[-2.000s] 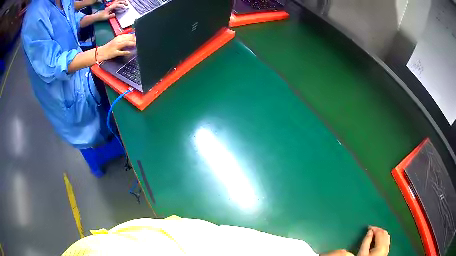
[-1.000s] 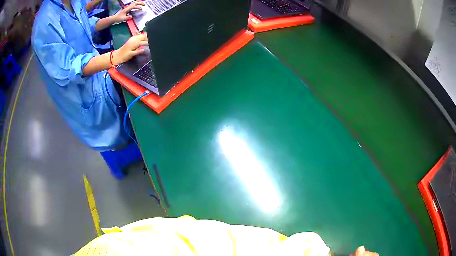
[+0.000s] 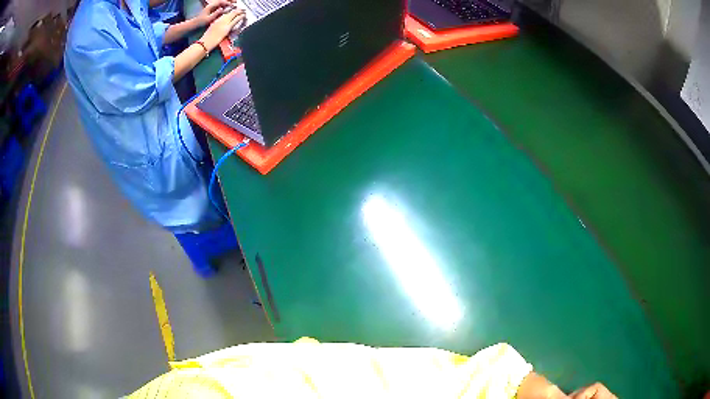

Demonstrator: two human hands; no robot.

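Note:
My left hand [image 3: 595,391] shows only in part at the bottom right, cut off by the picture's edge, beyond a yellow sleeve [image 3: 490,372]. Its fingers and anything in it cannot be made out. My right hand is not in view. The nearest laptop [image 3: 323,66] stands open at the upper left, its dark lid back towards me. It sits on a red tray [image 3: 267,160]. Part of its keyboard [image 3: 244,114] shows at the left, and a blue cable [image 3: 221,160] runs from its near corner. My visible hand is far from it.
The glossy green work surface [image 3: 350,269] carries a bright lamp reflection. A person in a blue smock [image 3: 128,117] stands at the left, hands on another silver laptop [image 3: 263,8] behind. Another laptop [image 3: 459,11] on a red tray [image 3: 467,37] is at the top. A blue stool [image 3: 206,248] is below the person.
The view has turned right-to-left, so the table's things shift rightwards and the right-hand tray has almost left the picture. The other person's hand has moved off the nearest laptop to the one behind.

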